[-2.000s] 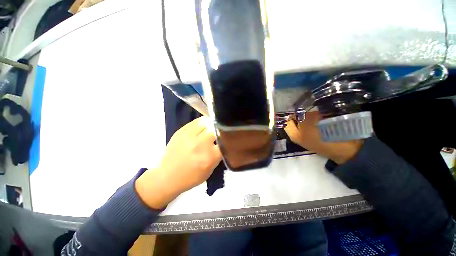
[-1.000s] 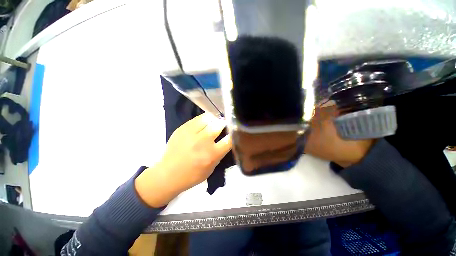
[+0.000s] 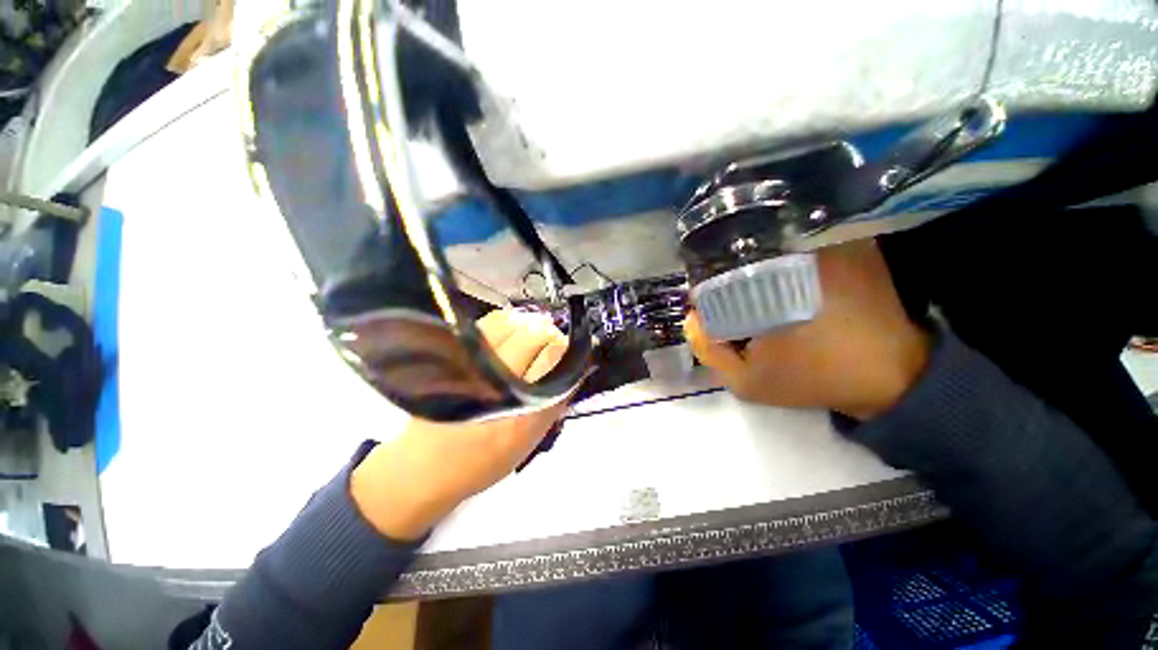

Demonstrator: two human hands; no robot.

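Black fabric lies over the right of the table and runs under the machine head to my left hand. My left hand holds it left of the needle area; the chrome guard crosses my fingers. My right hand is on the fabric just right of the presser foot, its fingers curled and partly behind the grey dial. A small piece of fabric shows below my left fingers. The exact grip of both hands is partly hidden.
The white machine head with a blue stripe spans the top. A ruler strip runs along the front table edge. Dark cloth pieces lie at far left beside a blue strip. A blue basket is low right.
The chrome guard and dial appear further left in view, and the guard looks tilted, uncovering the presser foot area. The small fabric piece below my left hand shows less. Both hands stay near the needle.
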